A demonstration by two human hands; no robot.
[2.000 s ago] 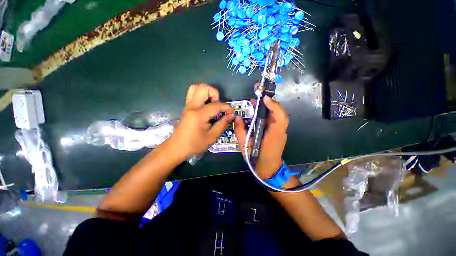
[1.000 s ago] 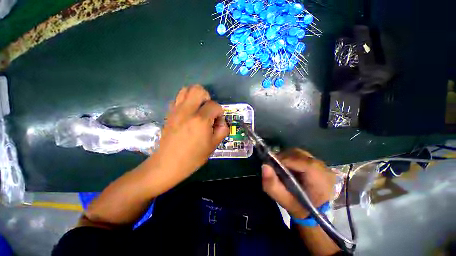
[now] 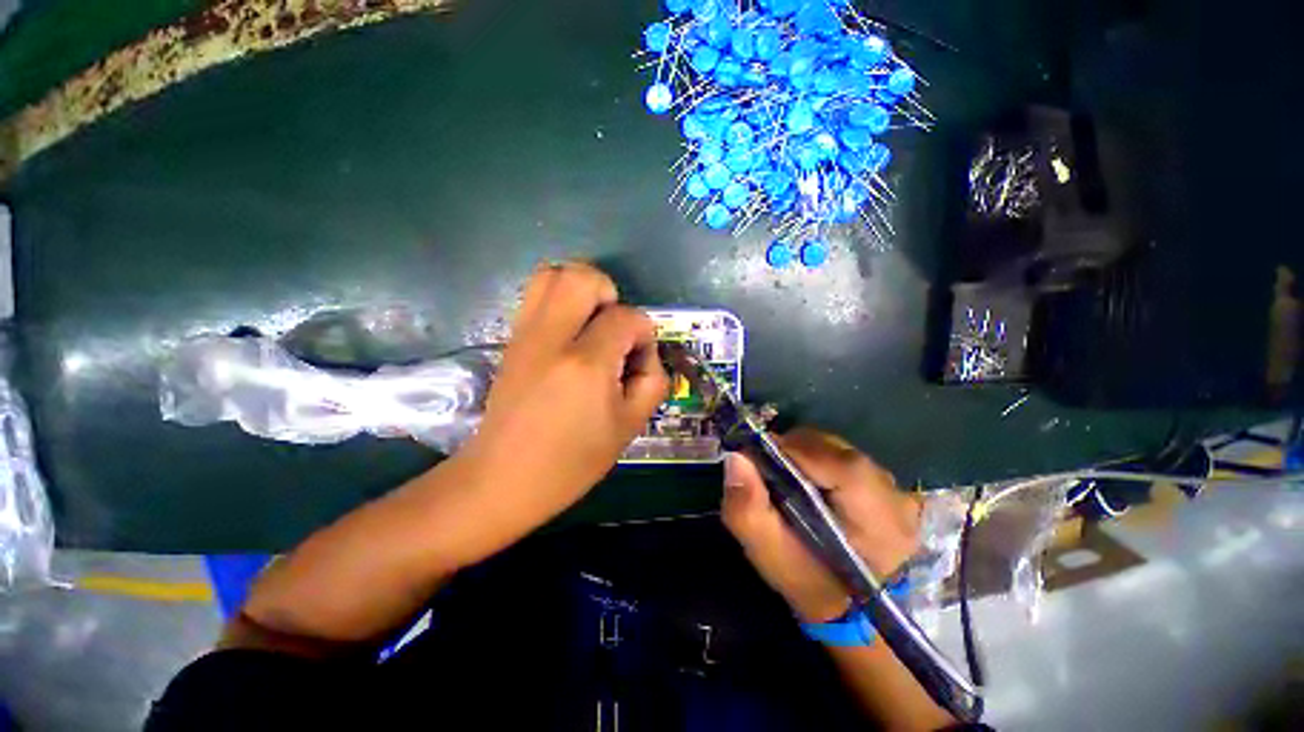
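Note:
The white open housing [image 3: 727,332] with a green and yellow circuit board [image 3: 684,386] lies on the dark green bench. My left hand [image 3: 579,358] covers its left part, fingers bent and pinched over the board; whether they hold a small part is hidden. My right hand [image 3: 822,515], with a blue wrist strap [image 3: 841,626], holds the soldering iron [image 3: 822,532]. The iron's tip end reaches onto the board close to my left fingertips. A clear plastic-wrapped cord bundle [image 3: 322,398] lies left of the housing, its end behind my left hand.
A pile of blue disc components [image 3: 787,107] lies beyond the housing. Black trays [image 3: 987,332] with silvery wire bits stand at the right beside a large dark box [image 3: 1187,286]. Another plastic bundle [image 3: 22,486] is at the far left. A rusty-yellow edge [image 3: 186,65] curves at upper left.
Since the earliest frame, the iron has swung from pointing away over the housing to pointing at the board. Since one second ago, my right hand has moved slightly left and up. My left hand stays over the board.

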